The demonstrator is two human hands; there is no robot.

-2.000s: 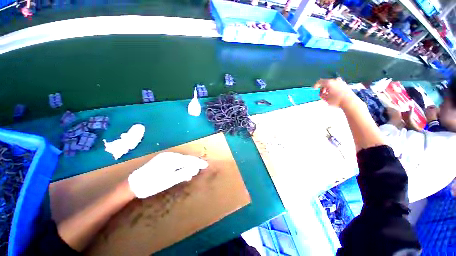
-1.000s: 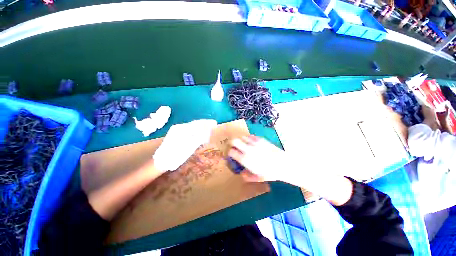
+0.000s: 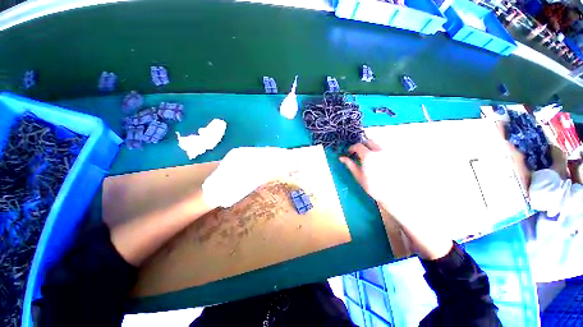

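A blue-grey moulded piece (image 3: 301, 201) lies alone on the tan cardboard pad (image 3: 160, 236), right of the centre. My left hand (image 3: 246, 175), in a white glove, rests over the pad's upper part, left of that piece; glare hides its fingers, so I cannot tell whether it holds anything. My bare right hand (image 3: 367, 166) is at the lower right edge of the tangled heap of black straps (image 3: 334, 121), fingertips apart and close to the strands. No grip on a strap is clear.
Blue-grey pieces (image 3: 153, 121) are piled behind the pad, beside a white crumpled lump (image 3: 202, 138). A white nozzle bottle (image 3: 289, 105) stands by the heap. A blue bin (image 3: 77, 166) is at left, a dark green belt (image 3: 211, 51) beyond, a pale board (image 3: 435, 172) and another worker's sleeve (image 3: 553, 204) at right.
My right hand first came from the far right to the pad with a blue-grey piece, then left it there and moved to the strap heap. My left hand stays over the pad.
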